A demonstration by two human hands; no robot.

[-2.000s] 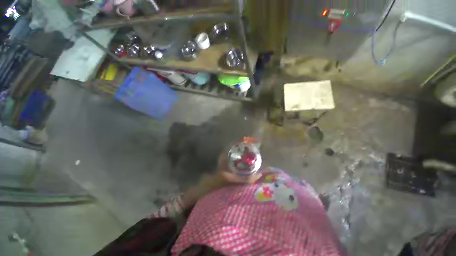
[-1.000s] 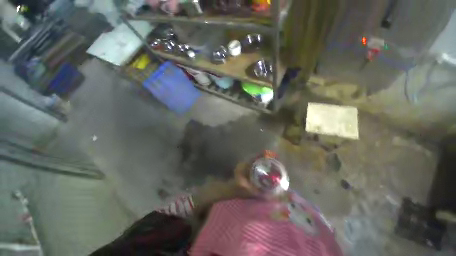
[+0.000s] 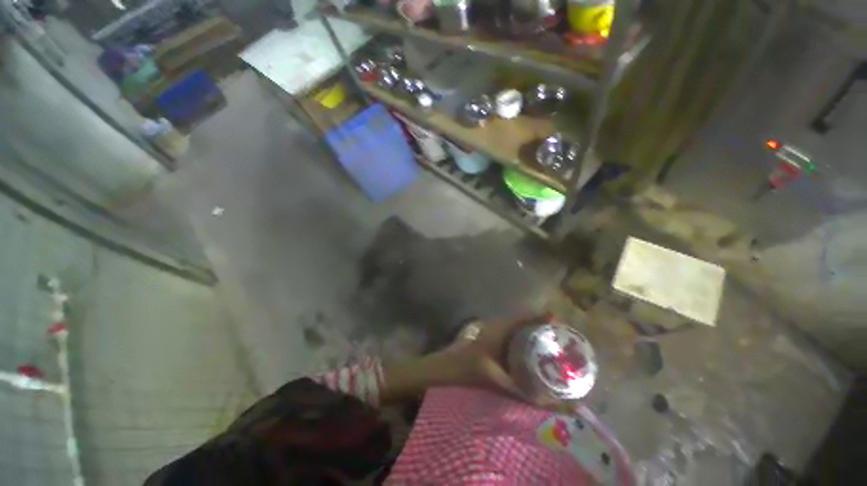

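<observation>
A flask (image 3: 553, 364) with a shiny steel round end and a red pattern is held in front of my belly, its end towards the camera. My left hand (image 3: 483, 359) grips its side, with the arm coming from the lower left in a red-striped sleeve. The pink-white gingham apron (image 3: 494, 439) lies just below it. My right hand cannot be seen.
A metal shelf (image 3: 494, 133) with steel vessels stands ahead. A blue crate (image 3: 373, 154) is on the floor at its left. A low stool with a pale top (image 3: 669, 281) is at the right, on damp floor. A pale curved surface (image 3: 143, 351) is at the left.
The view has turned, so the shelf, crate and stool appear further right and lower. The flask is also further right and lower in the picture, still held by my left hand.
</observation>
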